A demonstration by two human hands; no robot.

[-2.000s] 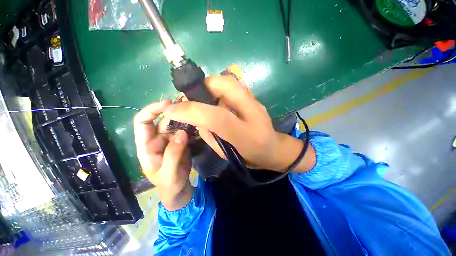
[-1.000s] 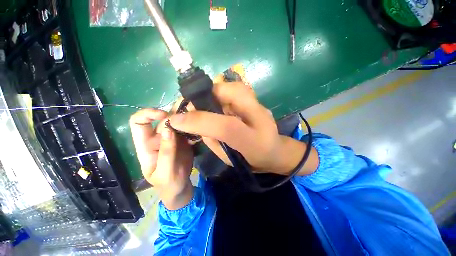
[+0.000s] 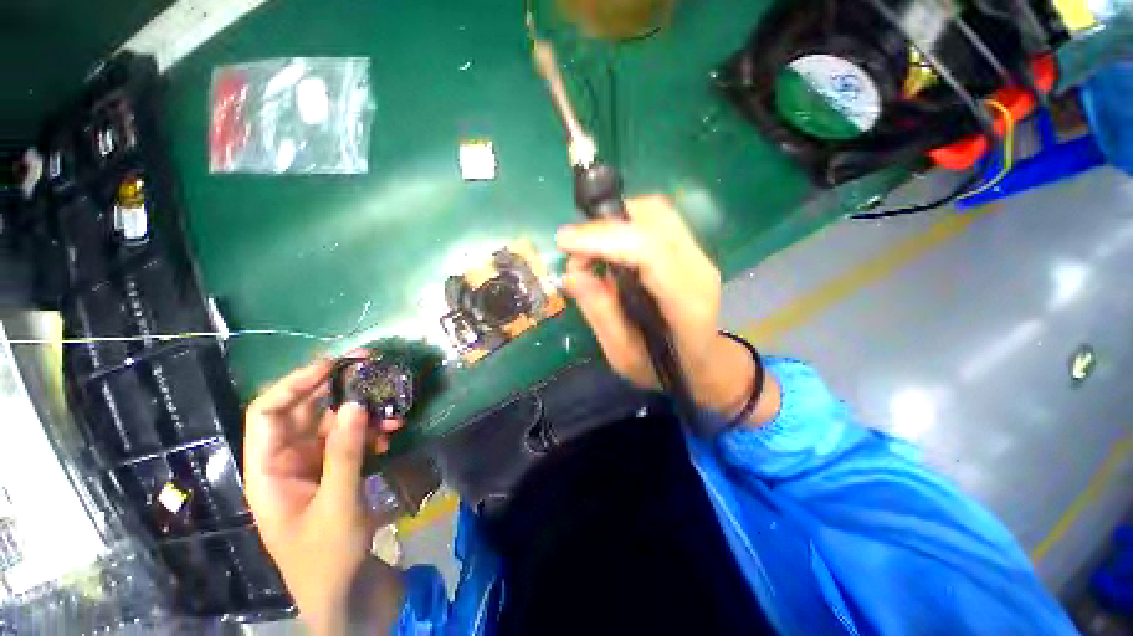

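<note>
My left hand (image 3: 304,472) holds a small round black device housing (image 3: 375,388) between thumb and fingers, its open side with small parts facing up. A thin silvery solder wire (image 3: 273,332) runs in from the left to near its fingertips. My right hand (image 3: 659,292) grips the black handle of the soldering iron (image 3: 599,193), its barrel pointing up and away from the housing. The orange fixture (image 3: 503,302), with dark grey material around a round black centre, lies on the mat between my hands.
A black parts tray (image 3: 143,373) stands at left. A clear bag with red (image 3: 292,114) and a silver-white battery (image 3: 477,160) lie on the green mat (image 3: 410,236). A black fan (image 3: 830,95) sits at the upper right by the bench edge. White paper (image 3: 44,460) lies left of the tray.
My hands have moved apart. My right hand has carried the iron to the right, and my left hand has moved left and down with the housing. The fixture is now uncovered; the view has shifted.
</note>
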